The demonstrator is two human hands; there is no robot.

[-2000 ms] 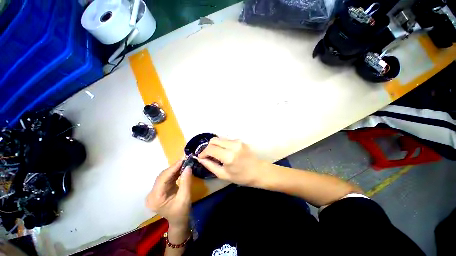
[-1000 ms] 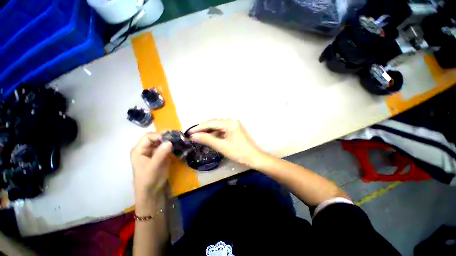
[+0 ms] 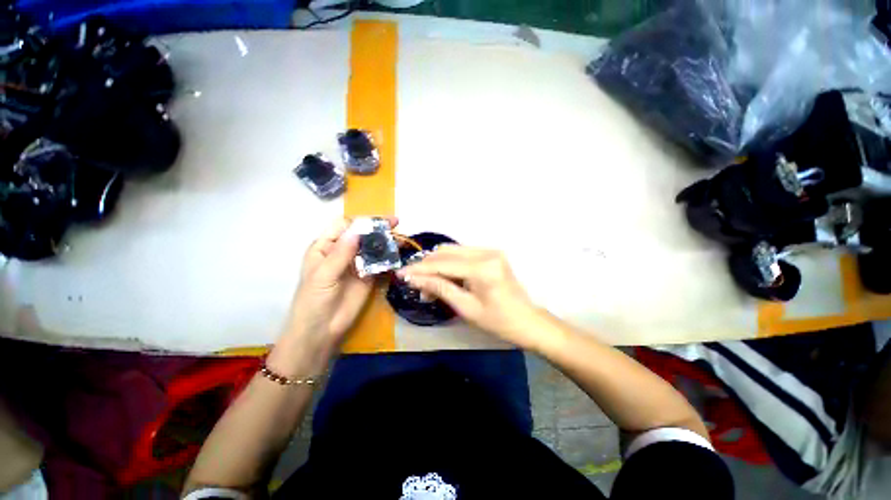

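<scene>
My left hand (image 3: 330, 276) holds a camera module (image 3: 376, 248) by its edge, its black lens side facing up. A black round camera housing (image 3: 427, 311) stands on the bench just right of the module. My right hand (image 3: 469, 288) is over the housing, its fingertips closed near the module's lower right corner; what they pinch is too small to tell. Orange lead wires (image 3: 410, 241) run between the housing and the module. Two spare modules lie by the tape, one at the left (image 3: 320, 175) and one on its edge (image 3: 360, 150).
Waiting housings (image 3: 127, 107) are heaped at the left. Fitted units (image 3: 767, 210) stand at the right, below a plastic bag of black parts (image 3: 674, 83). Orange tape (image 3: 372, 68) crosses the bench. A blue bin (image 3: 215, 14) is at the top left. Red stools (image 3: 190, 415) show below the bench.
The view has turned and shifted. My left hand has tilted the module so its lens face shows upward. My right hand has lowered from a dark wire to the housing beside the module.
</scene>
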